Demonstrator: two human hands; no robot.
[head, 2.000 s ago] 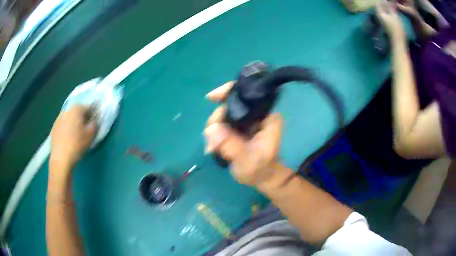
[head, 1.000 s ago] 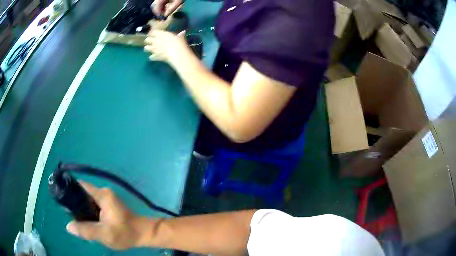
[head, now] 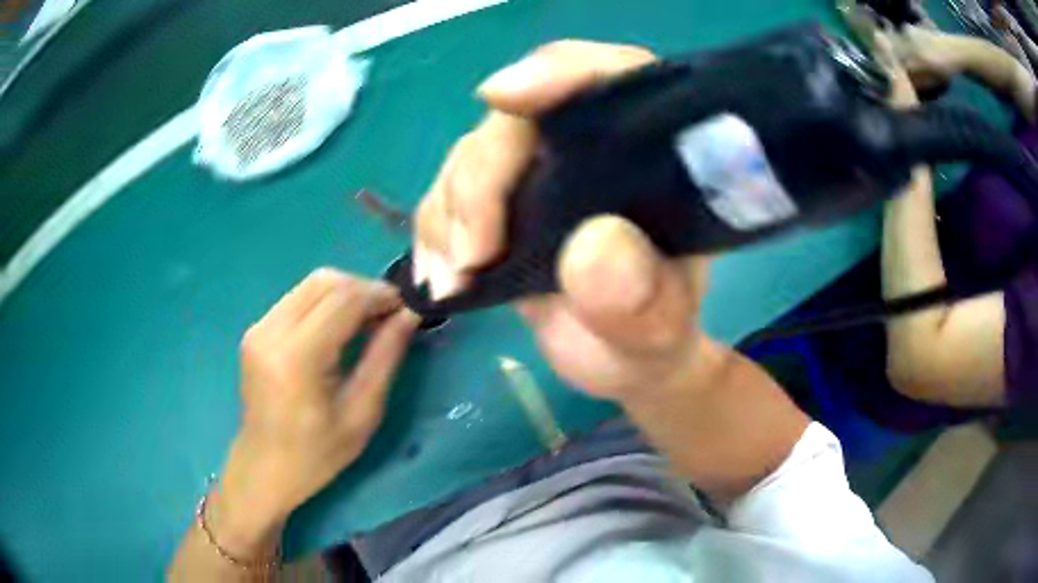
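My right hand (head: 592, 228) grips the thick black electric screwdriver (head: 672, 159), which has a pale label. The tool lies slanted, its narrow nose down to the left and its cable at the upper right. My left hand (head: 324, 376) has thumb and fingertips pinched together at the tool's nose. A dark round rim, likely the fan housing (head: 435, 323), shows only in part beneath the nose and fingertips. The fingertips hide the bit, and I cannot tell what they pinch. The open clear-white screw bag (head: 273, 105) with silver screws lies at the upper left.
A small reddish-brown piece (head: 381, 207) lies between the bag and the tool. A yellowish tape strip (head: 532, 403) is near the bench edge. A white edge strip (head: 103, 228) borders the green bench. A coworker in purple (head: 968, 268) works at the right, arms over the bench.
The view has swung back from the coworker and boxes to the work spot. The screwdriver now points down-left at the housing. My left hand has moved from the screw bag to the tool's nose.
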